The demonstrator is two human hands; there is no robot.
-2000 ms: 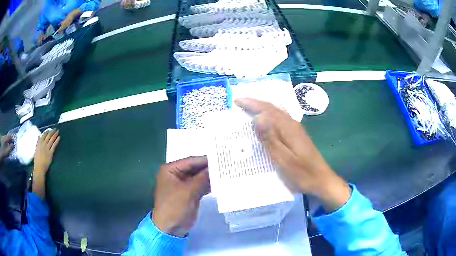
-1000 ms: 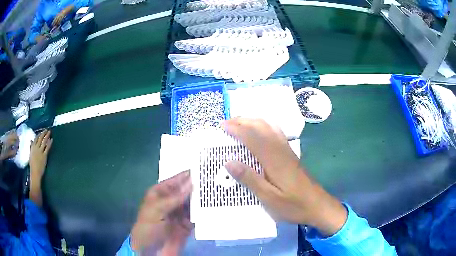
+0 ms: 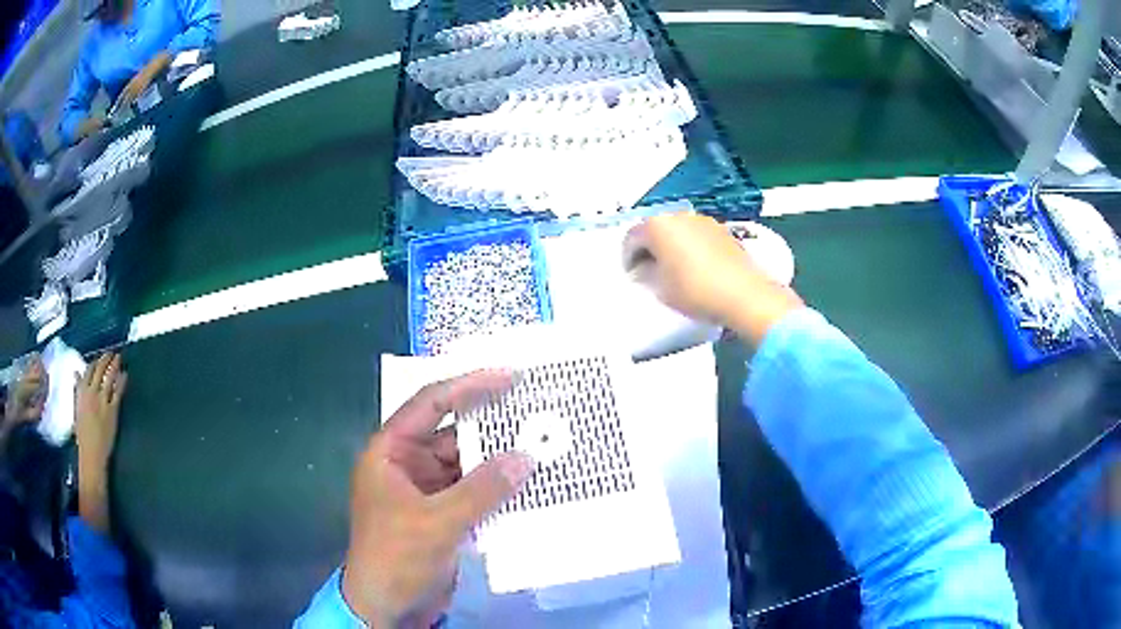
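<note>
My left hand (image 3: 424,492) holds a white slotted panel (image 3: 578,424) by its left edge, with the thumb on its face near the small centre hole. The panel is over a white sheet (image 3: 688,430). My right hand (image 3: 695,270) is over the white box (image 3: 590,277), its fingers curled down with the fingertips hidden. I cannot tell if they hold anything. The round white screw dish (image 3: 771,252) is partly hidden behind my right hand. A blue bin (image 3: 412,289) of small white-and-dark fittings stands left of the white box.
A dark green tray (image 3: 725,184) with rows of white louvre strips (image 3: 541,172) stands behind the bins. A second blue bin (image 3: 1002,301) with long thin pieces is at the right. Another person's hands (image 3: 98,418) are at the left edge. Another person in blue is at the upper left.
My right hand has left the panel and moved up and right to the white box. My left hand has come onto the panel's left edge and face. The view has shifted slightly.
</note>
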